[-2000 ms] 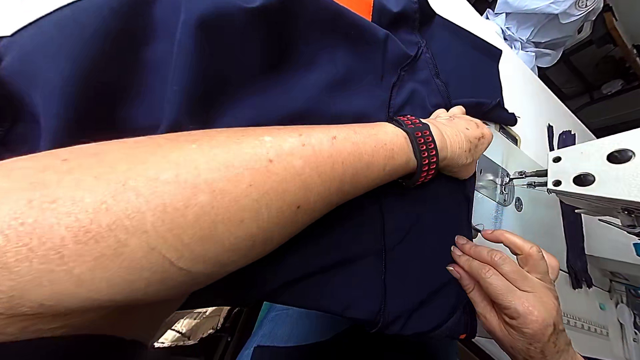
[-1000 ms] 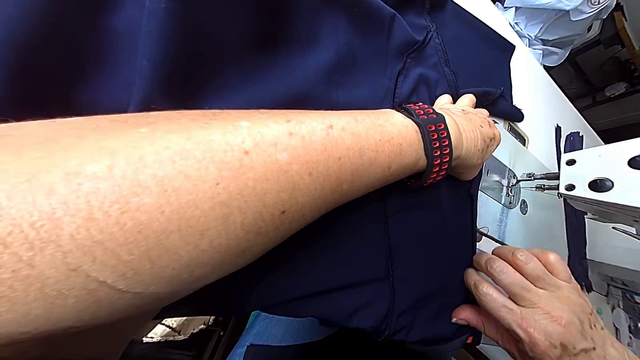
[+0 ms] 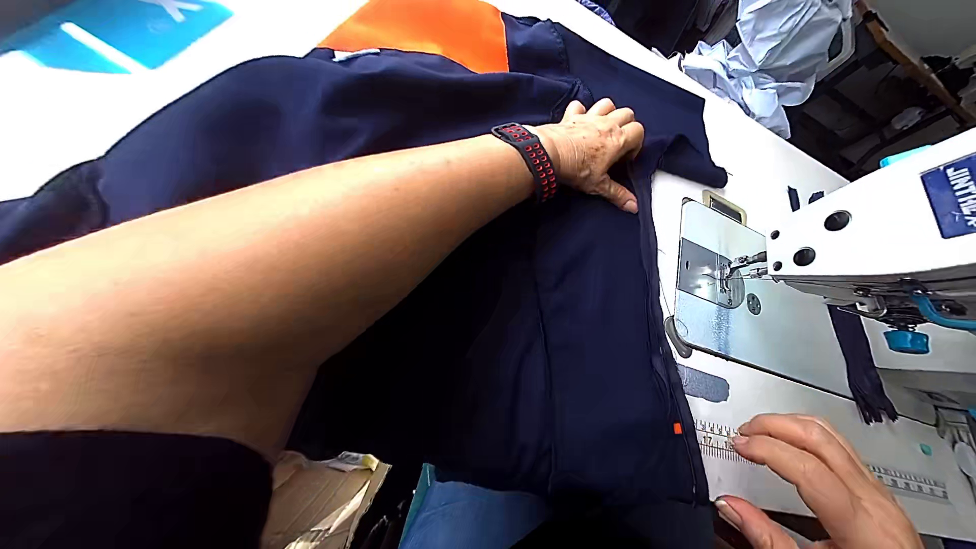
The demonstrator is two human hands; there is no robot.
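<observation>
A dark navy garment (image 3: 595, 328) with an orange panel (image 3: 427, 30) lies across the white table, its long seamed edge just left of the sewing machine's needle plate (image 3: 709, 259). My left hand (image 3: 595, 149), with a black and red perforated band at the wrist, rests spread on the garment near that edge, palm down. At the lower right, my right hand (image 3: 823, 473) is over the table's printed ruler (image 3: 717, 442), fingers apart, thumb close to the garment's lower corner; nothing shows between the fingers. The presser foot (image 3: 743, 267) has no navy cloth under it.
The white sewing machine head (image 3: 877, 221) juts in from the right, with a blue knob (image 3: 906, 341) below it. A dark fabric strip (image 3: 862, 358) lies beyond the needle plate. White crumpled cloth (image 3: 778, 53) is beyond the table edge. An open cardboard box (image 3: 320, 496) sits below.
The garment's edge and my left hand have moved left, away from the needle area. My right hand has drawn down, off the edge by the plate. More of the garment and machine is in view.
</observation>
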